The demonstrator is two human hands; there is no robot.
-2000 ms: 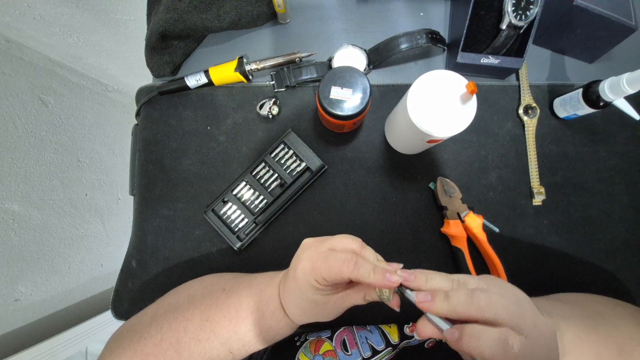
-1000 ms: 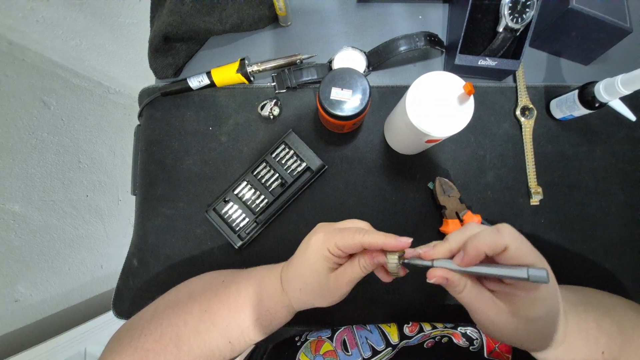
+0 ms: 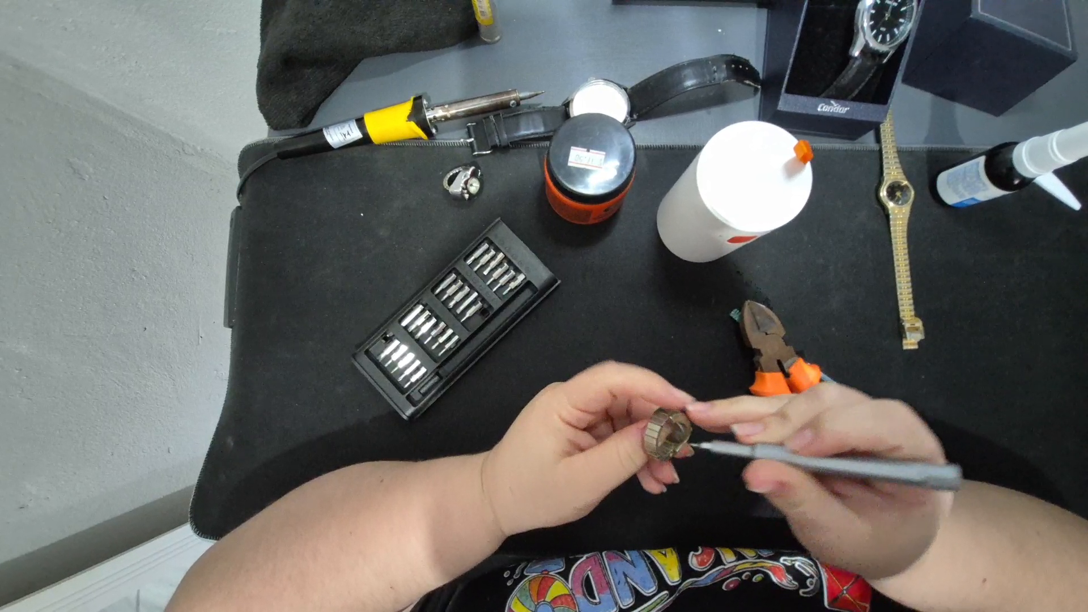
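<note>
My left hand [image 3: 586, 450] pinches a small ring-shaped metal piece [image 3: 665, 434], ribbed like a coiled watch band, between thumb and fingers. A grey precision screwdriver [image 3: 858, 467] lies across the fingers of my right hand [image 3: 850, 484], its thin tip pointing left at the edge of the metal piece; whether they touch I cannot tell. My right index finger reaches the top of that piece. Just beyond the right hand lie pliers with orange handles [image 3: 773, 348]. Farther left, a black case of screwdriver bits [image 3: 456, 319] rests at a slant on the black mat.
Across the back stand an orange jar with a black lid [image 3: 591, 161] and a white bottle [image 3: 735, 191]. A soldering iron [image 3: 395, 121], black-strapped watch [image 3: 599, 100], ring-like piece [image 3: 463, 181], gold watch [image 3: 897, 194], spray bottle [image 3: 977, 177] and boxed watch [image 3: 886, 21] lie around.
Two seconds ago the screwdriver slanted down under my right hand; now it lies nearly level, its tip at the metal piece. The right hand has turned. My left hand keeps its hold.
</note>
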